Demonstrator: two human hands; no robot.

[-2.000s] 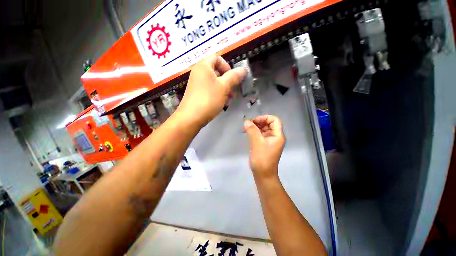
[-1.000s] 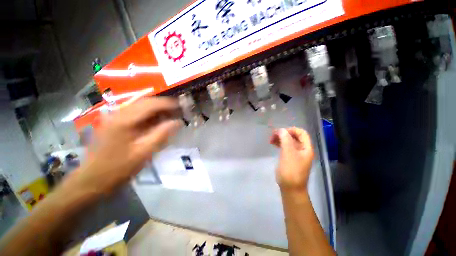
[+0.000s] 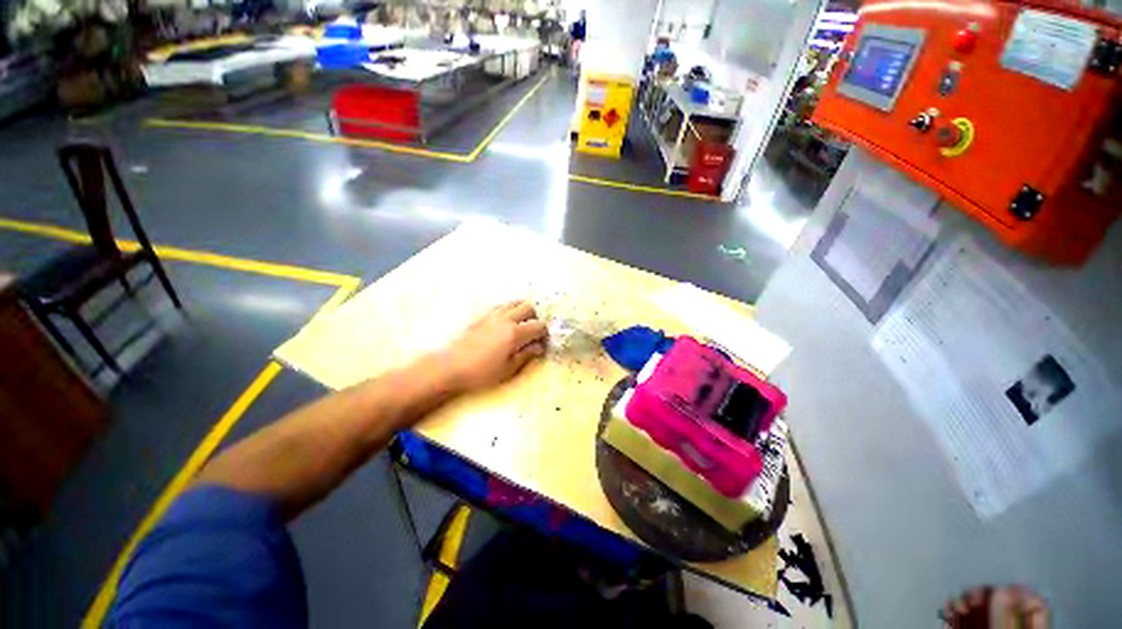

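My left hand (image 3: 502, 344) rests on the tan board at the left edge of a greyish pile of loose small parts (image 3: 576, 339). Its fingers are curled, and whether they hold a part cannot be seen. My right hand (image 3: 997, 607) is cut off by the bottom edge at the lower right; only blurred fingertips show. A pink block (image 3: 689, 412) with a black insert (image 3: 743, 409) sits on a cream base block (image 3: 671, 463), on a dark round base (image 3: 637, 501). A crumpled blue cloth or glove (image 3: 635, 347) lies behind the pink block.
The tan board (image 3: 425, 301) spans the middle. Small black pieces (image 3: 802, 575) lie on the pale ledge at its right. The grey machine wall with posted sheets (image 3: 1003, 369) and the orange control box (image 3: 972, 105) stand at the right. A dark chair (image 3: 105, 252) stands at the left.
The view has turned left and down from the overhead clips to the board. My left hand has left the clips for the loose parts pile. My right hand is now at the lower right edge.
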